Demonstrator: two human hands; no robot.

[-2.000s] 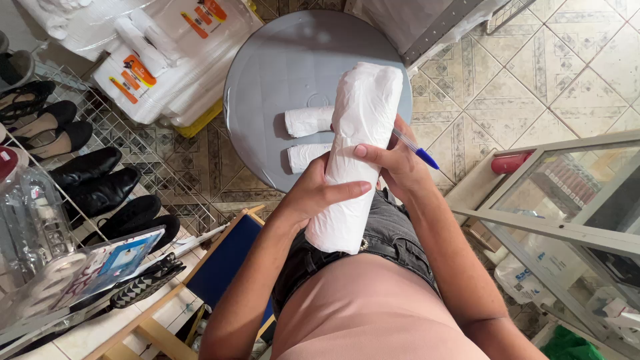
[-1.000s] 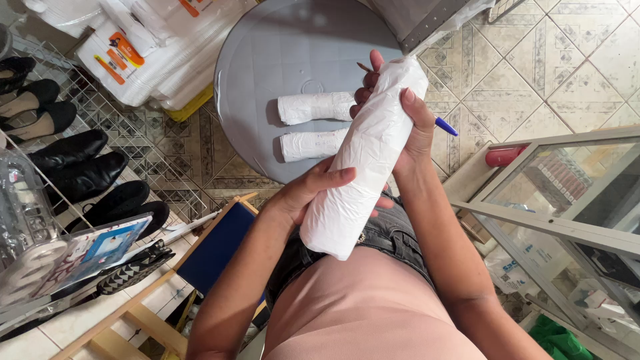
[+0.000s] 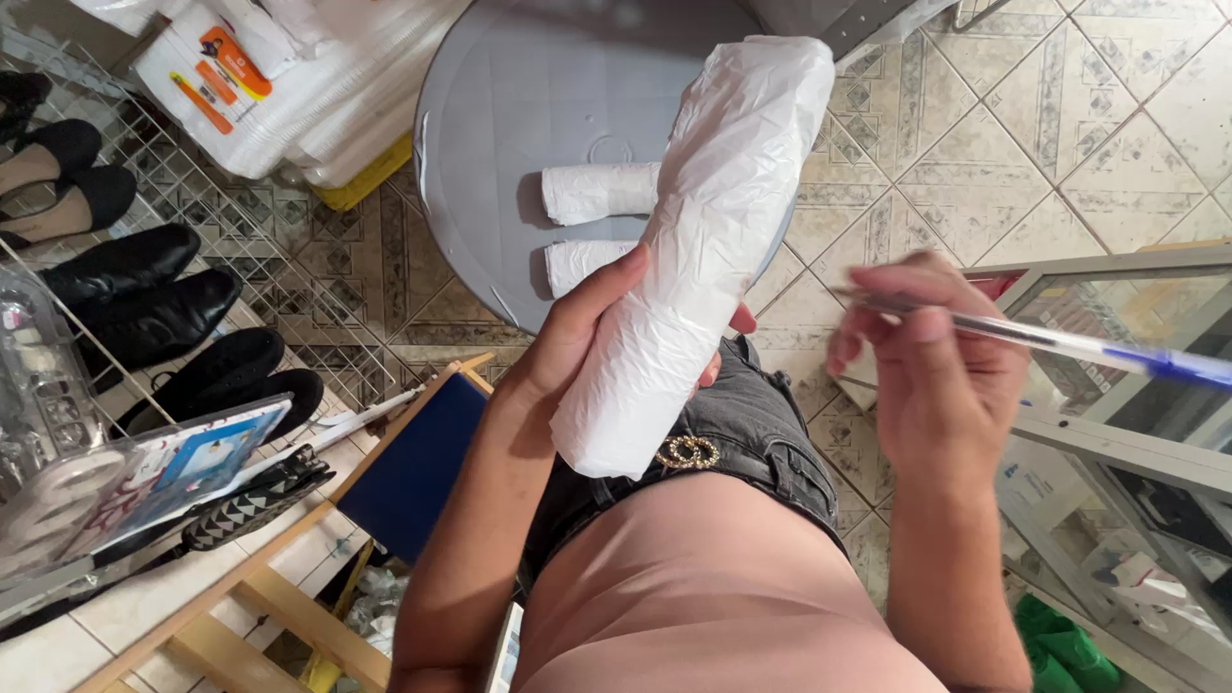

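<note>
My left hand (image 3: 597,318) grips a thick roll of white plastic film or bags (image 3: 707,231) near its lower half, thumb on top, fingers underneath. The roll is tilted, its upper end over a round grey table (image 3: 510,106). Apart from it, to the right, my right hand (image 3: 929,356) is blurred and holds a clear ballpoint pen with a blue cap (image 3: 1049,337) between thumb and fingers. Two smaller white rolls lie on the table, one above (image 3: 599,192) and one below (image 3: 582,265), their right ends hidden behind the large roll.
Packs of white foam trays (image 3: 318,96) stand at the upper left. A wire rack (image 3: 260,231) with black shoes (image 3: 159,289) is on the left. A wooden frame with dark blue fabric (image 3: 414,462) stands below the table. On the right is a glass-fronted metal cabinet (image 3: 1107,260).
My right hand has let go of the large roll and moved right, with the pen now pointing outward. My left hand keeps its hold of the roll.
</note>
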